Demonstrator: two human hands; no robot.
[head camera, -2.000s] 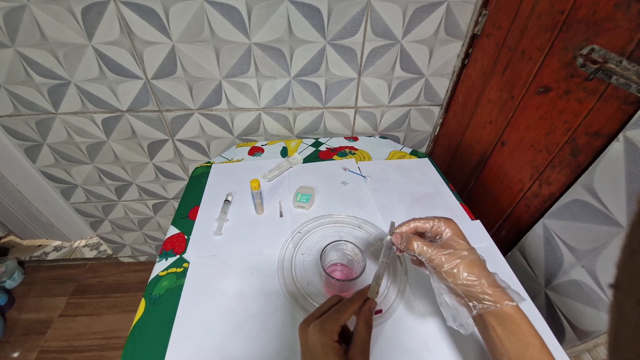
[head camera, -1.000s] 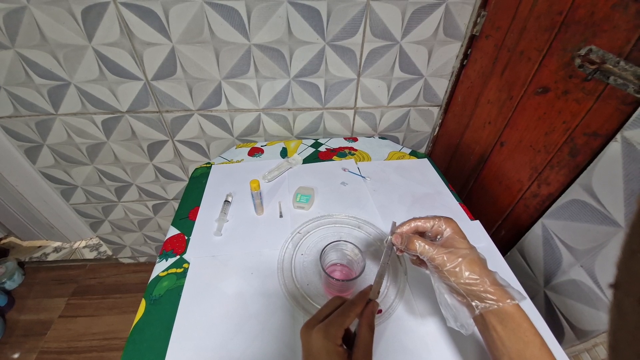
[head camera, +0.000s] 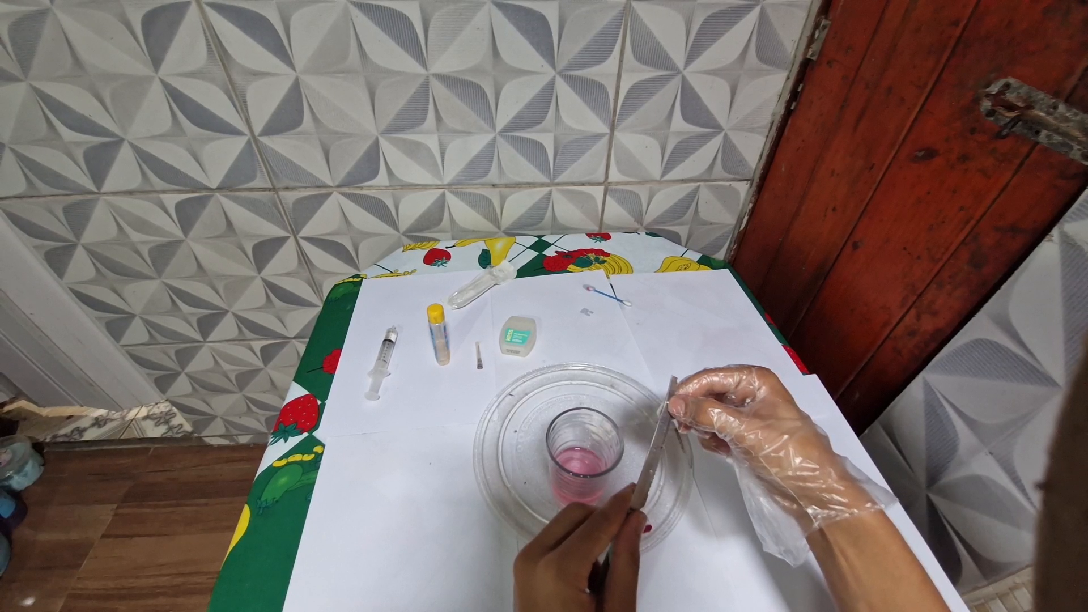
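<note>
My bare left hand (head camera: 582, 557) is closed on the lower part of a thin, flat metal tool (head camera: 653, 455), perhaps a blade or file, tilted up and to the right. Near its upper end, my right hand (head camera: 731, 408) in a clear plastic glove pinches with thumb and fingers; whether it grips the tool or something small beside it cannot be told. Both hands are over the right side of a round clear glass plate (head camera: 518, 501). On the plate stands a clear glass (head camera: 585, 442) with pink liquid. A small red spot (head camera: 648, 529) shows near the plate's lower edge.
White paper sheets (head camera: 382, 510) cover a fruit-patterned cloth (head camera: 285, 484). Behind the plate lie a syringe (head camera: 382, 364), a yellow-capped tube (head camera: 438, 336), a small pointed piece (head camera: 478, 355), a dental floss container (head camera: 518, 336), a clear plastic tube (head camera: 480, 286) and a cotton swab (head camera: 608, 296). A tiled wall stands behind.
</note>
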